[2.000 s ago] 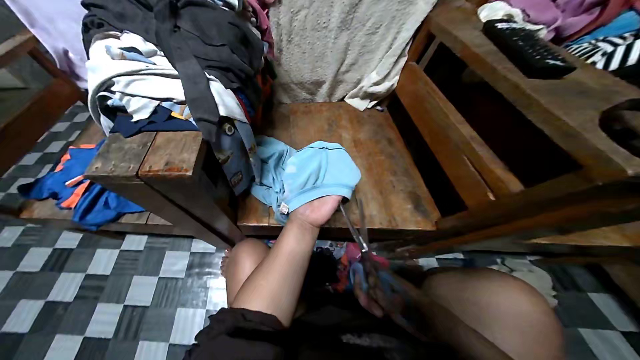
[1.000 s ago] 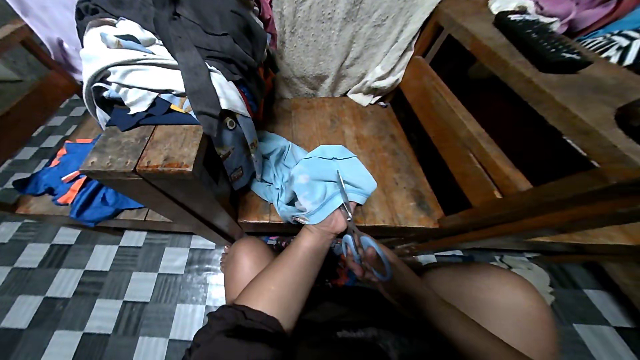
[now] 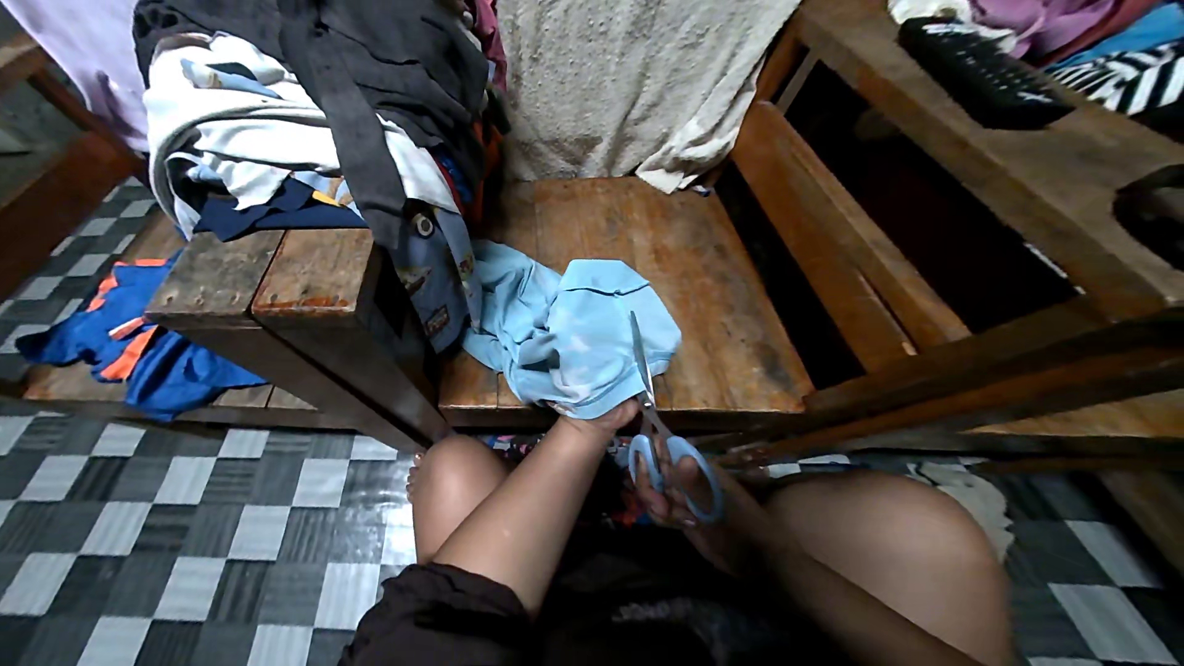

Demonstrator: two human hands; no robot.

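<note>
A light blue cloth garment (image 3: pixel 601 333) lies bunched on the wooden bench seat, its near hem at my left hand (image 3: pixel 601 416). That hand is mostly under the cloth, holding it near the edge. My right hand (image 3: pixel 680 490) has its fingers in the blue handles of a pair of scissors (image 3: pixel 651 407). The scissor blades point away from me, parted a little, over the right part of the garment near the hem. Whether cloth is between the blades cannot be told.
Heaped clothes (image 3: pixel 250 129) lie over the wooden armrest (image 3: pixel 268 277) at left. A blue and orange garment (image 3: pixel 148 342) lies on a lower wooden surface. A beige towel (image 3: pixel 629 83) hangs over the backrest. A black remote control (image 3: pixel 980 74) rests on the right wooden ledge (image 3: pixel 1045 166).
My right hand has brought the scissors up from below the bench edge to the garment. The blades were more apart two seconds ago. The garment's right side has been turned and spread out.
</note>
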